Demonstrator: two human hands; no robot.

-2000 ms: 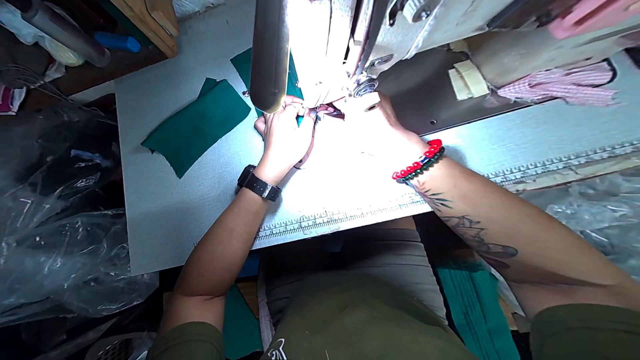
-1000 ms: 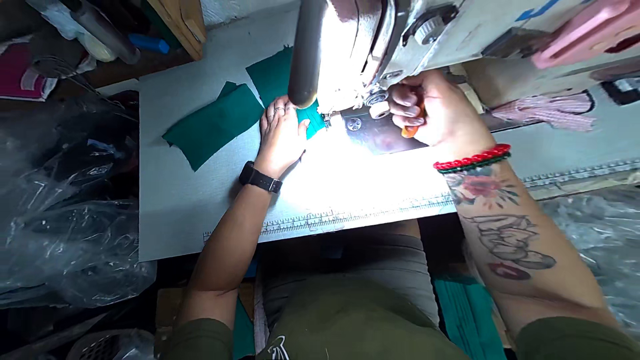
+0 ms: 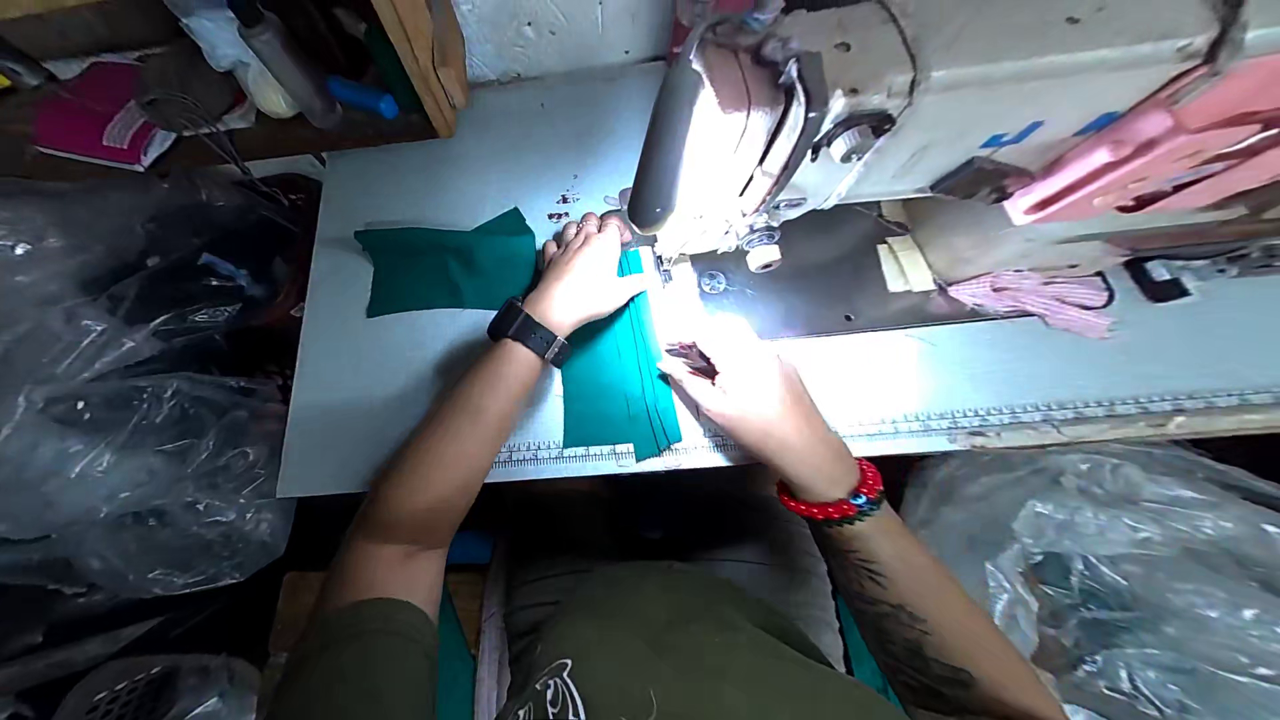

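Observation:
My left hand [image 3: 590, 272] lies flat, fingers apart, on a green fabric piece [image 3: 605, 385] with stitched or folded lines along its right side. The fabric's upper end is beside the needle area of a sewing machine [image 3: 700, 150]. My right hand [image 3: 745, 400] is at the right edge of that fabric, closed around a small dark reddish tool [image 3: 692, 358], perhaps thread snips; its shape is partly hidden by the fingers and glare. Another green fabric piece [image 3: 450, 265] lies to the left of my left hand.
A pink plastic holder [image 3: 1120, 170] is on the machine body. A striped pink cloth strip [image 3: 1040, 298] lies at the right of the bed. A printed ruler scale [image 3: 1050, 408] runs along the table's front edge. Clear plastic bags [image 3: 130, 400] flank the table, and a wooden shelf [image 3: 425, 60] stands back left.
My right hand has moved from beside the needle toward the table's front, to the fabric's right edge. The green fabric under my left hand now extends forward to the ruler scale.

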